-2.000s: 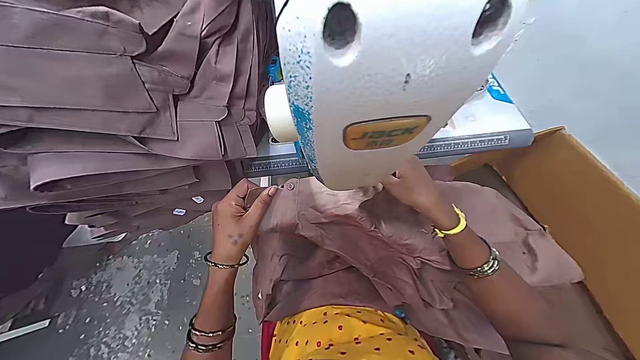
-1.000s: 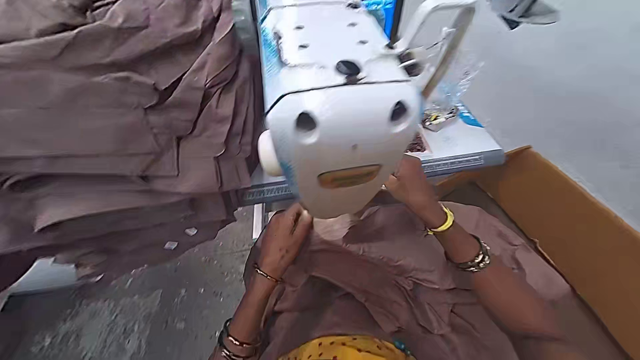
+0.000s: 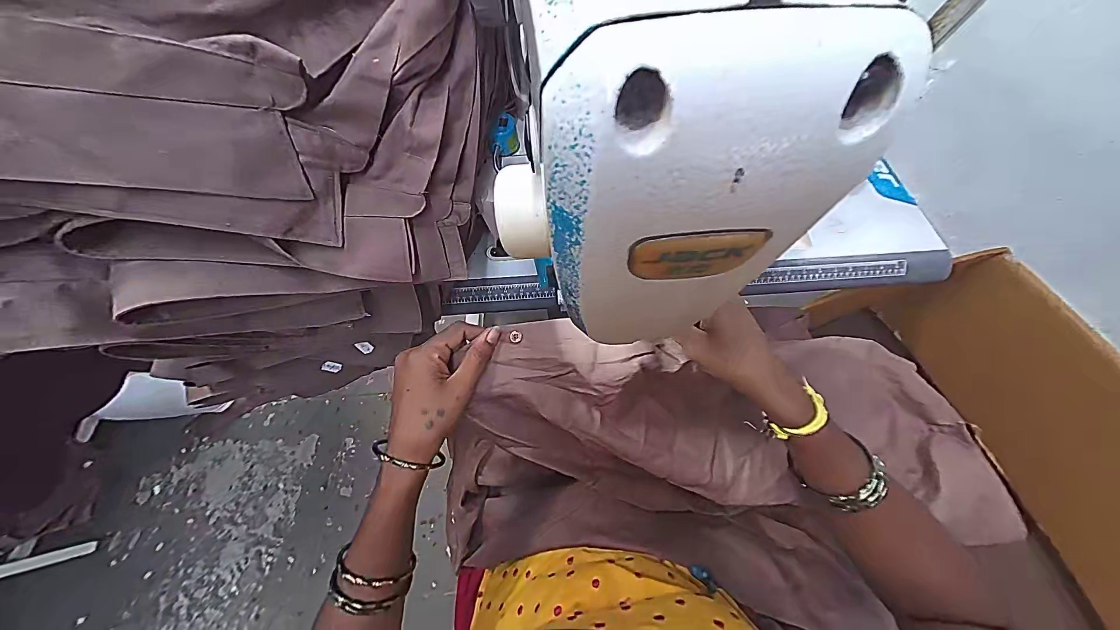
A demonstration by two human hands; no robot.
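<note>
A mauve-brown cloth garment piece (image 3: 612,437) lies over my lap and up to the edge of the machine bed. My left hand (image 3: 437,385) pinches its upper left corner between thumb and fingers, just beside a small button (image 3: 515,336) on the cloth. Under the right side of the white Jack sewing machine head (image 3: 735,166), my right hand (image 3: 735,350) grips the cloth's upper edge; its fingertips are partly hidden by the head. The needle area is hidden behind the machine head. A white round knob (image 3: 521,210) sits at the head's left side.
A tall stack of brown garments (image 3: 210,149) stands at the left, with small white tags on its lower layers. A ruler strip (image 3: 831,273) runs along the machine table's front edge. At the right is a brown box wall (image 3: 1006,376). Grey worn floor (image 3: 236,507) shows at lower left.
The view has shifted and returned close to its earlier angle. One second ago my left hand was close against the machine head; now it is farther left, at the cloth corner by the button.
</note>
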